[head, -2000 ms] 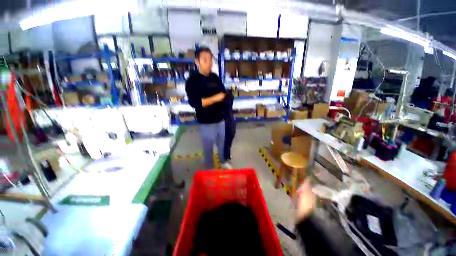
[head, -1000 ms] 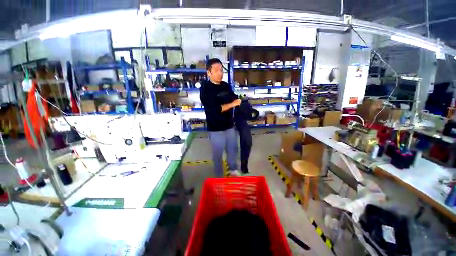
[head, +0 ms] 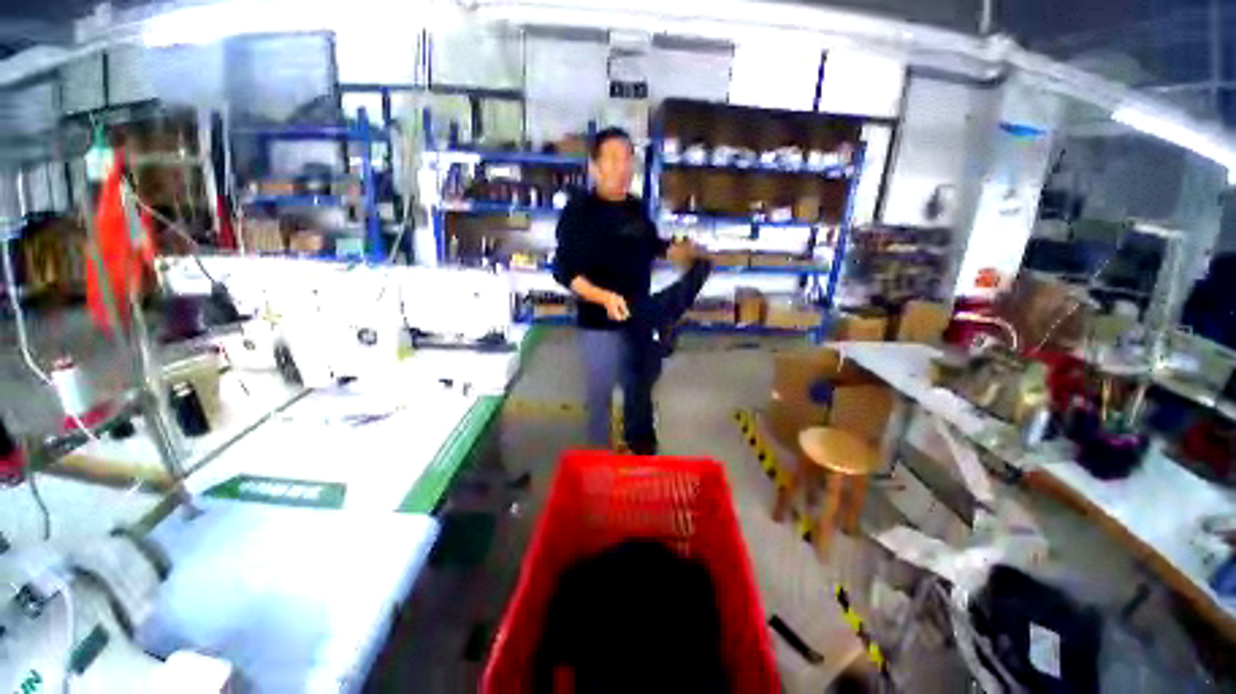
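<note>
A red plastic crate (head: 743, 597) with perforated sides stands directly in front of me at the bottom centre. Black garments (head: 634, 617) lie heaped inside it; single pieces cannot be told apart. Neither of my hands can be made out in the picture. A person (head: 603, 271) in a black top and grey trousers stands beyond the crate and holds a dark garment (head: 667, 309) in both hands.
White machine table (head: 386, 468) with green edge and white sewing machines at left. Wooden stool (head: 838, 454), cardboard boxes and another worktable (head: 888, 366) at right. A black bundle (head: 1037, 624) lies at lower right. Blue shelving (head: 759, 224) stands behind; yellow-black tape marks the floor.
My right hand and dark sleeve, seen right of the crate two seconds ago, are gone. The person has spread the dark garment out to the right. The view has shifted slightly.
</note>
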